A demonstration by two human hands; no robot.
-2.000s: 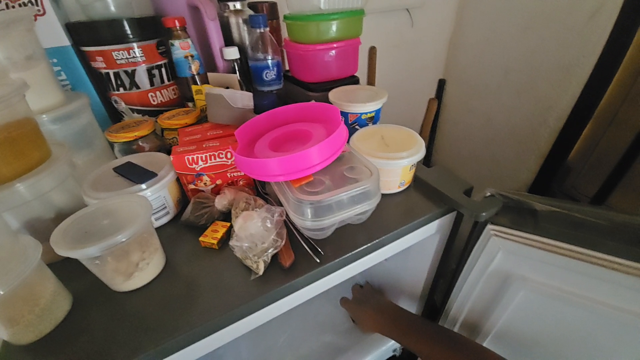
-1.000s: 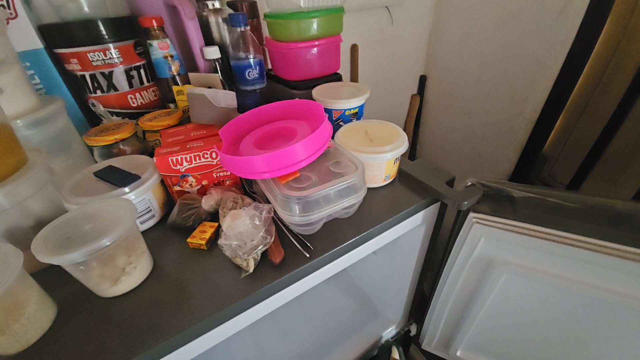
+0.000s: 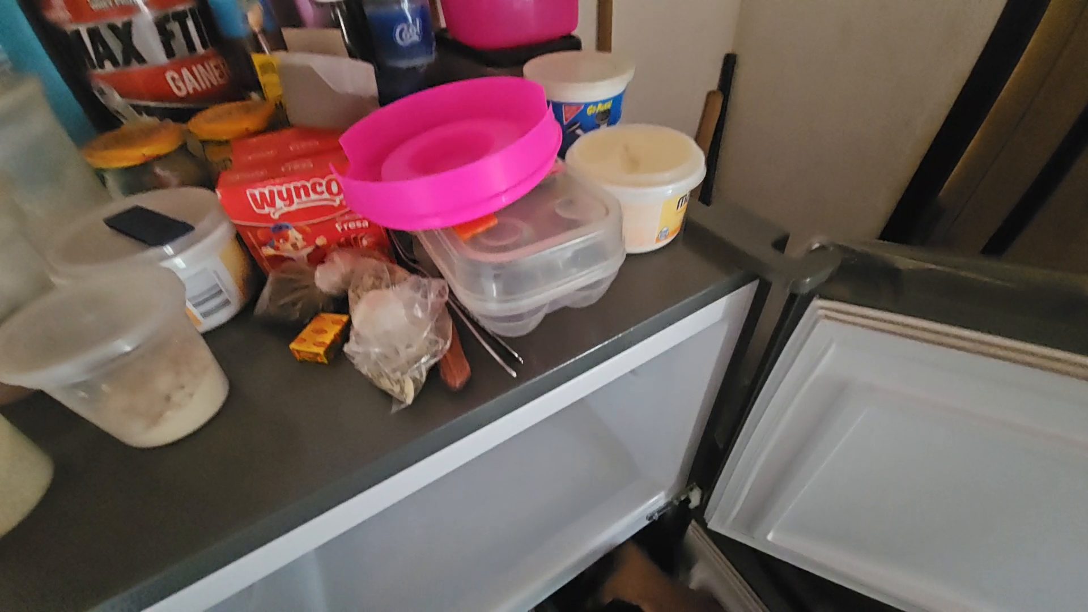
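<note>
My right hand or forearm (image 3: 637, 582) shows dim and blurred at the bottom edge, below the open freezer compartment (image 3: 527, 476) of a refrigerator. Its fingers are hidden, and whether it holds anything cannot be seen. Nearest to it are the compartment's lower edge and a pale-edged lower door (image 3: 722, 569), partly in view. The freezer door (image 3: 926, 459) stands swung out to the right, its white inner panel facing me. My left hand is out of view.
On the dark refrigerator top (image 3: 280, 459) stand a pink plastic ring-shaped container (image 3: 459, 195), a clear egg box (image 3: 544, 255), a margarine-type tub (image 3: 650, 212), a red carton (image 3: 293, 204), a knotted plastic bag (image 3: 395, 331), a small yellow box (image 3: 320, 337) and a lidded tub (image 3: 161, 365).
My right hand was in front of the freezer compartment two seconds ago; it has since gone down to the bottom edge, below the compartment. The view has moved closer to the refrigerator.
</note>
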